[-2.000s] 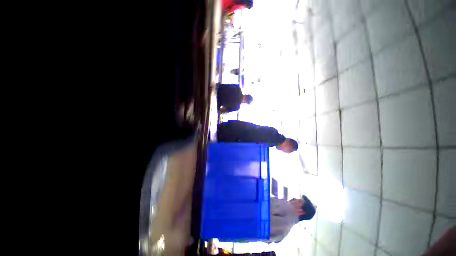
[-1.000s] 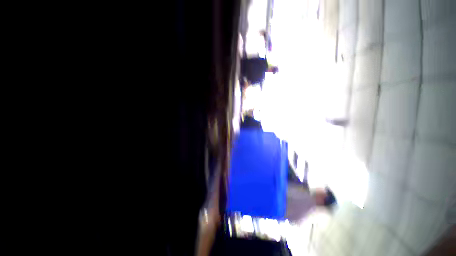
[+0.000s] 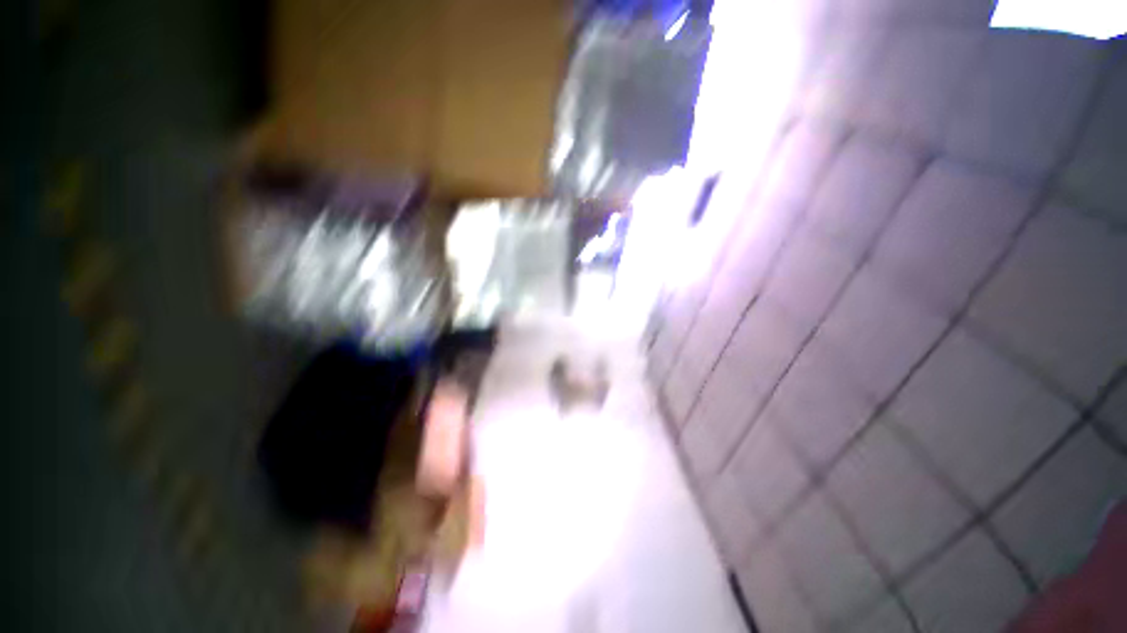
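The view is tilted on its side and blurred. A brown cardboard carton (image 3: 420,93) stands at the top centre-left, the largest thing in front of me. Silvery wrapped bundles (image 3: 340,266) lie beside it, and a paler wrapped block (image 3: 509,257) sits next to them. Another shiny film-covered bundle (image 3: 630,105) is to the right of the carton. Neither my left hand nor my right hand can be made out. A blurred reddish patch at the lower right corner cannot be identified.
A dark floor (image 3: 161,284) with a blurred yellow marking line (image 3: 118,371) runs down the left. A black block-like thing (image 3: 336,433) is below the bundles, with blurred brown things (image 3: 371,556) near it. A white wall (image 3: 593,495) and tiled ceiling (image 3: 890,334) fill the right.
The camera has swung to another part of the room. The blue tote and the people are out of view. The carton, the wrapped bundles and the floor with its yellow line have come into view.
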